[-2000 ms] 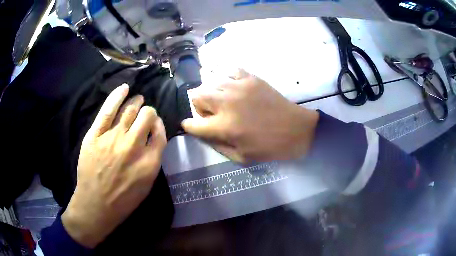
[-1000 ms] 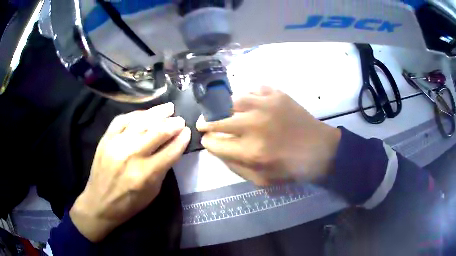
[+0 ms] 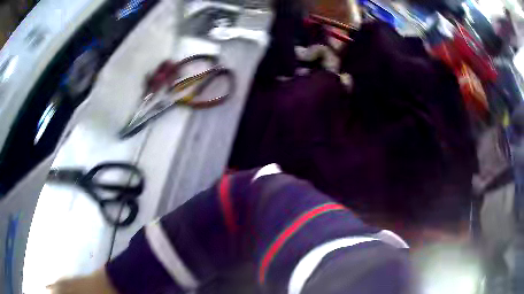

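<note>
The view is tilted and blurred. My right hand shows only in part at the bottom left, cut off by the lower edge, below a dark blue sleeve with red and white stripes; its fingers are hidden. My left hand is out of the picture. The black garment under the needle is not in view. A large dark purplish heap of cloth lies beyond the table's edge. The white machine head shows at the left rim with part of its blue lettering.
Black shears lie on the white table near the machine. Silver scissors with reddish handles lie farther along. The table's grey front edge runs between them and the dark cloth. Red and blue items show at the upper right.
The view has swung to the right. The needle area, my left hand and the garment have left the picture; the dark cloth heap has come in.
</note>
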